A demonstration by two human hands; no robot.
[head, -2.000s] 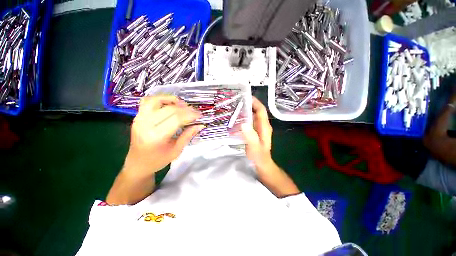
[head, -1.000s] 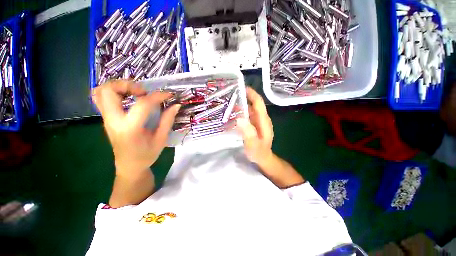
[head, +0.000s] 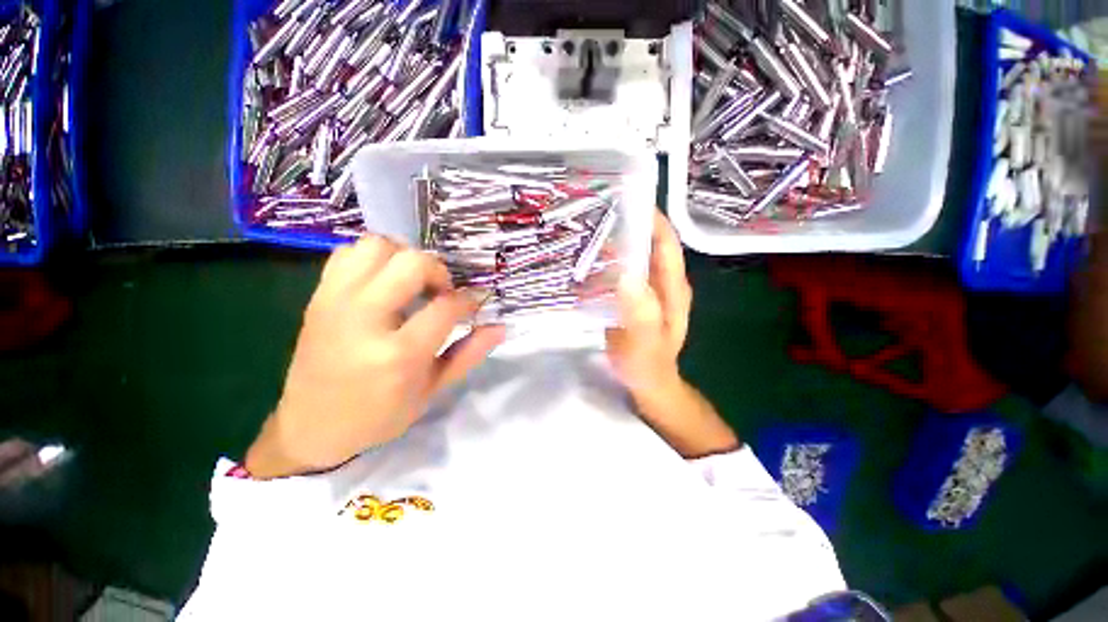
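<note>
A small clear plastic box (head: 395,182) is held in front of my body, tilted towards me. Silver metal tubes (head: 535,255) with red areas lie in it, mostly sideways, and one tube stands along its left side. My right hand (head: 653,318) grips the box's right end, fingers behind the wall. My left hand (head: 371,346) is at the box's front left corner, its fingertips over the near edge by the tubes. The fingertips are blurred, and I cannot tell whether they pinch a tube or the wall.
The press fixture (head: 523,103) is behind the box. A blue tray (head: 239,134) of tubes is left of it, a translucent white bin (head: 917,158) of tubes right of it. Blue trays stand at both far sides (head: 990,243). A red stool (head: 899,340) is below the bench at right.
My left hand has moved from above the box's left part to its near left corner. The box now sits slightly further right, with its left end uncovered. The whole view has shifted somewhat.
</note>
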